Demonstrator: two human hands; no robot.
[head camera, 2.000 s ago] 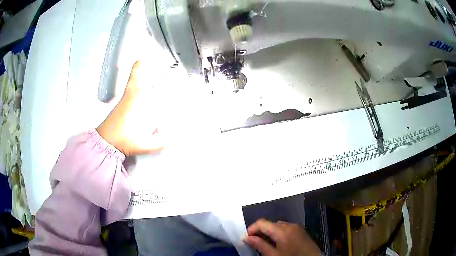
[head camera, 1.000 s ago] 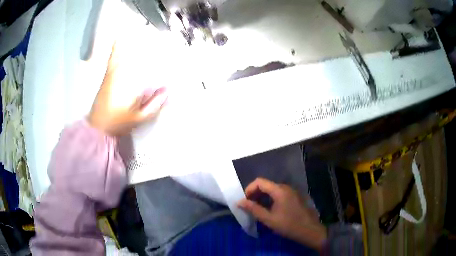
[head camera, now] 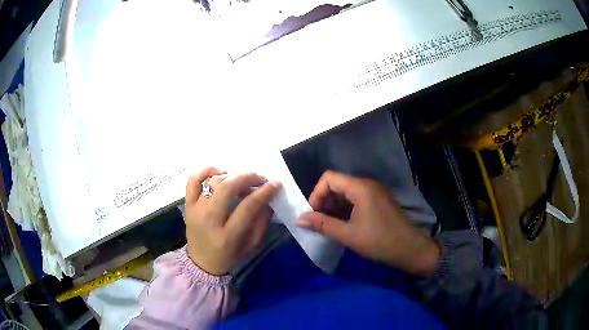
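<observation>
A white fabric piece [head camera: 315, 248] hangs over the near table edge above my lap, its lower end rounded. My right hand [head camera: 368, 222] pinches its right edge between thumb and fingers. My left hand [head camera: 229, 216], with a ring on one finger, is on the fabric's left side, fingertips touching it near the table edge; part of the cloth is hidden behind this hand. On the bright table the fabric blends into the white surface.
The white table [head camera: 148, 109] has printed ruler marks and a dark torn patch [head camera: 307, 20]. Silver snips [head camera: 466, 19] lie at the top right. The yellow-framed stool [head camera: 516, 258] holds black scissors [head camera: 535, 216] and a white strip [head camera: 566, 171]. Cream fabric [head camera: 29, 187] is at left.
My left hand has come off the tabletop to the fabric at the near edge. My right hand still holds the fabric. The view has tilted down, and the machine head has nearly left the picture.
</observation>
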